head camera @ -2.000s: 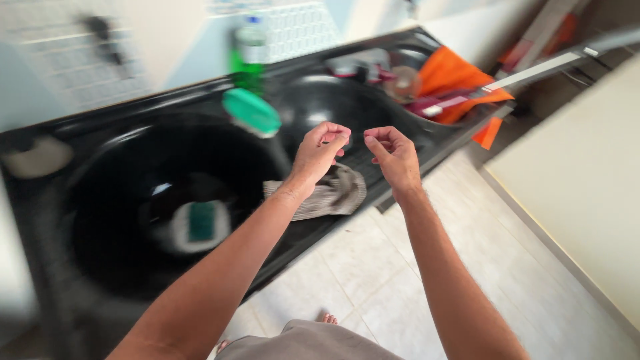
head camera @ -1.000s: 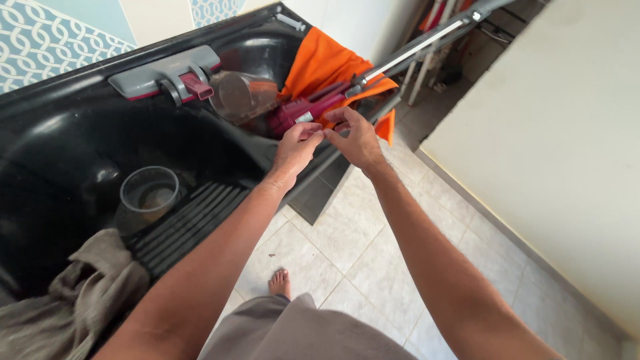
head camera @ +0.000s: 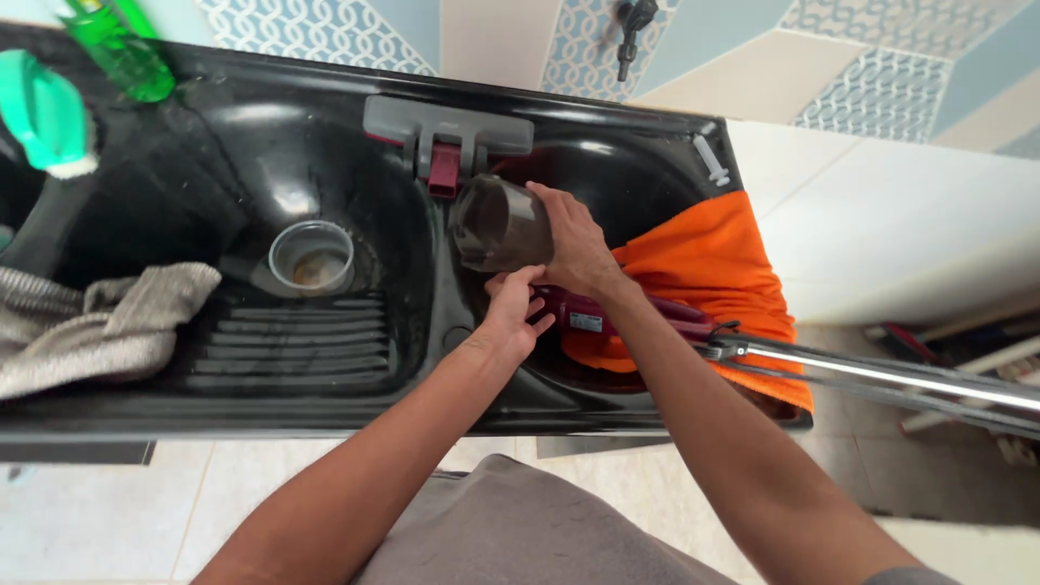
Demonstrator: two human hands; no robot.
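Note:
My right hand (head camera: pixel 577 244) is wrapped over the right end of a smoky clear plastic vacuum dust container (head camera: pixel 500 223), which lies tilted at the divider of the black sink. My left hand (head camera: pixel 520 313) touches the container's lower edge with its fingertips, the other fingers spread. Just under my hands lies the dark red body of a stick vacuum (head camera: pixel 593 317), partly hidden by my right forearm, on an orange cloth (head camera: pixel 707 252). A grey vacuum floor head with a dark red neck (head camera: pixel 447 134) rests above the container.
The black double sink (head camera: pixel 244 414) holds a clear plastic cup (head camera: pixel 311 258) and a grey cloth (head camera: pixel 106 325). A green bottle (head camera: pixel 122 61) and a teal-handled brush (head camera: pixel 49 114) are at left. The vacuum's metal tube (head camera: pixel 894 378) extends right. A white plastic piece (head camera: pixel 711 158) lies on the corner.
My hands were together in the air with nothing visible in them; now they are at the dust container, the right one gripping it. The view has shifted.

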